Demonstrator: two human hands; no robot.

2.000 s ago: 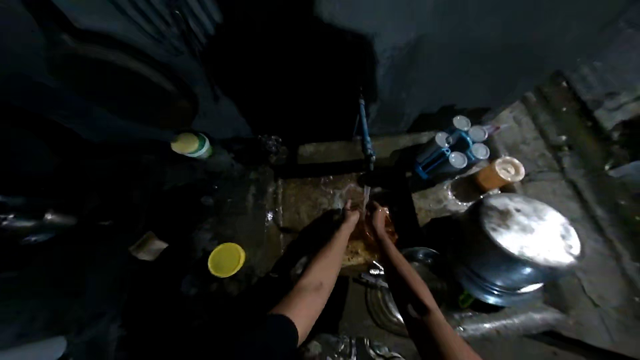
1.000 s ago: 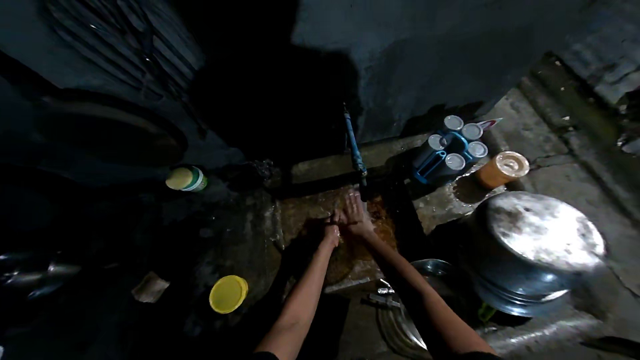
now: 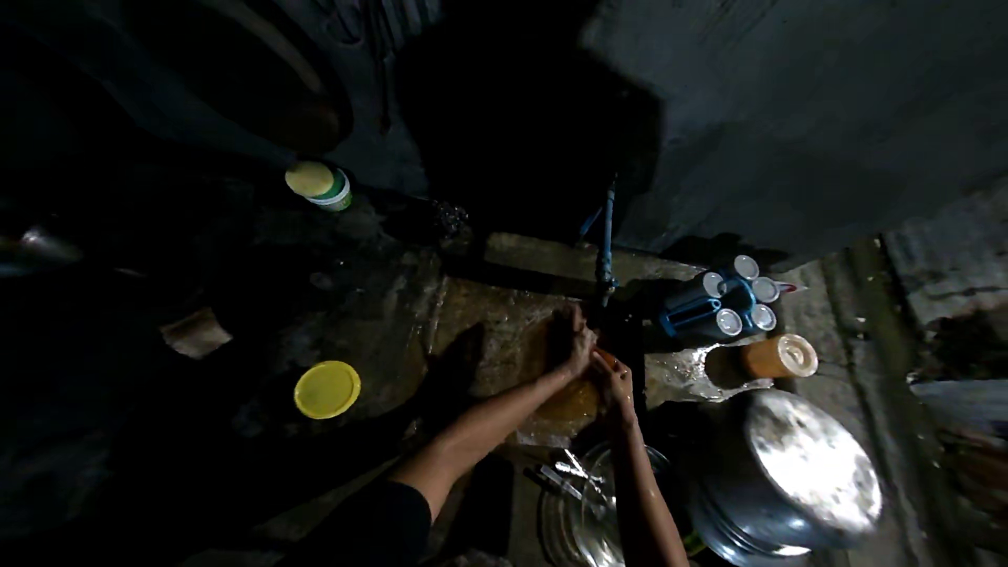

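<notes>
Just below a blue tap pipe (image 3: 608,244), both hands are close together over the wet concrete basin floor (image 3: 488,339). My left hand (image 3: 581,346) touches the fingers of my right hand; its fingers point up toward the pipe. My right hand (image 3: 617,379) is bent inward, with something small and reddish-orange at its fingertips, too small and dim to name. Whether either hand grips it cannot be told. Steel plates (image 3: 557,520) with cutlery (image 3: 571,475) on them lie below the hands, partly hidden by the right forearm.
On the right stand an upturned metal pot (image 3: 811,465), an orange container (image 3: 780,357) and a blue rack (image 3: 693,315) with several cups or glasses. To the left are a yellow lid (image 3: 327,390), a small tub (image 3: 335,193) and a brownish block (image 3: 195,334). A wall rises behind.
A second ago my hands were pressed together below the pipe with the right one spread; now the right hand is lower, its fingers bent against the left. The view has shifted.
</notes>
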